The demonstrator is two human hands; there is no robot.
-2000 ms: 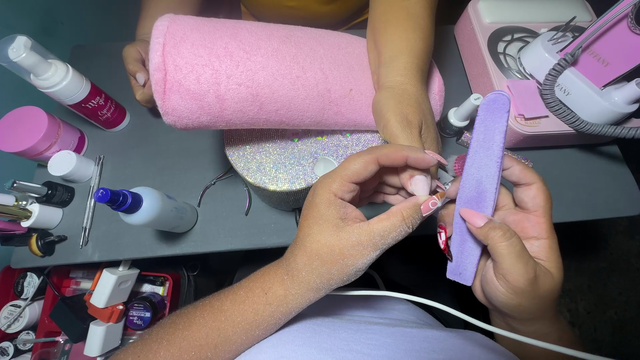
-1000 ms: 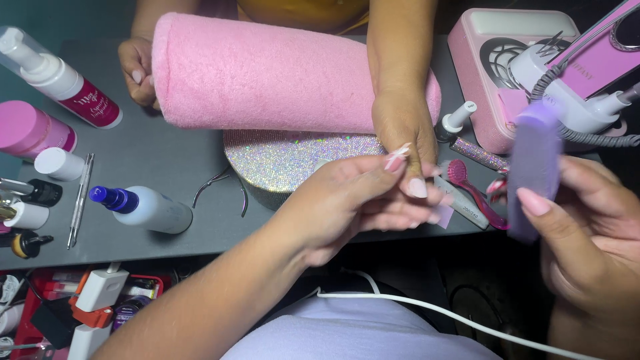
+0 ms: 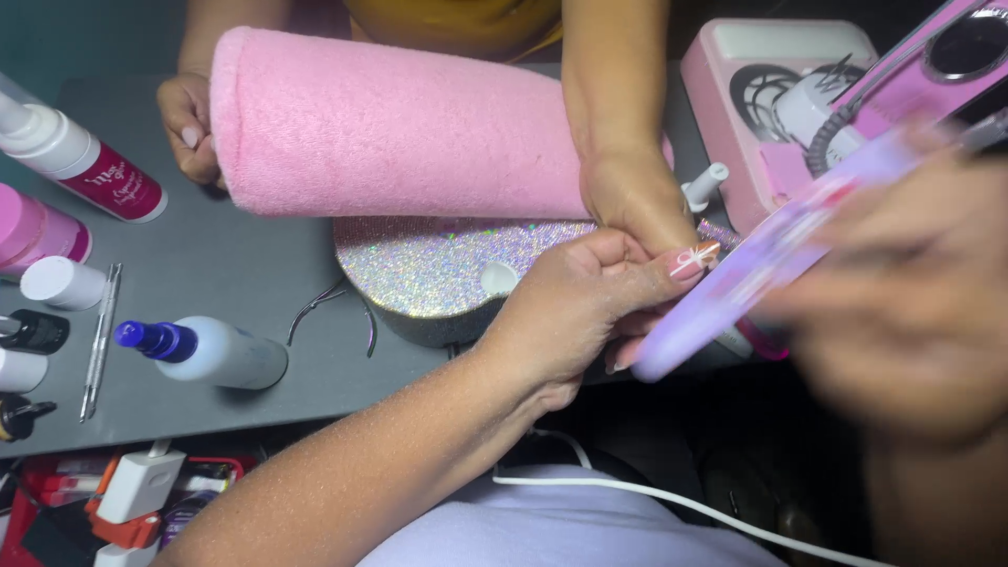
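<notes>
My left hand [image 3: 606, 291] grips the fingers of another person's hand [image 3: 642, 193], whose fingertips are hidden behind my hand and the file. My right hand [image 3: 898, 299], blurred, holds a long purple nail file [image 3: 732, 268]. The file lies slantwise, its lower end beside my left fingertips; whether it touches a nail cannot be told. The other person's forearm rests against a pink towelling arm cushion [image 3: 402, 126]. Below the cushion is a glittery rounded nail lamp [image 3: 425, 268].
A blue-capped spray bottle [image 3: 224, 352], metal tool [image 3: 101, 342], cuticle nippers [image 3: 315, 307] and a pump bottle [image 3: 110, 165] are at left. A white-capped bottle [image 3: 703, 187] and pink nail machine [image 3: 724, 118] stand at right. A white cable [image 3: 669, 494] crosses my lap.
The purple file, upright in my right hand one second ago, now slants across by my left fingertips. My left hand has closed around the other person's fingers.
</notes>
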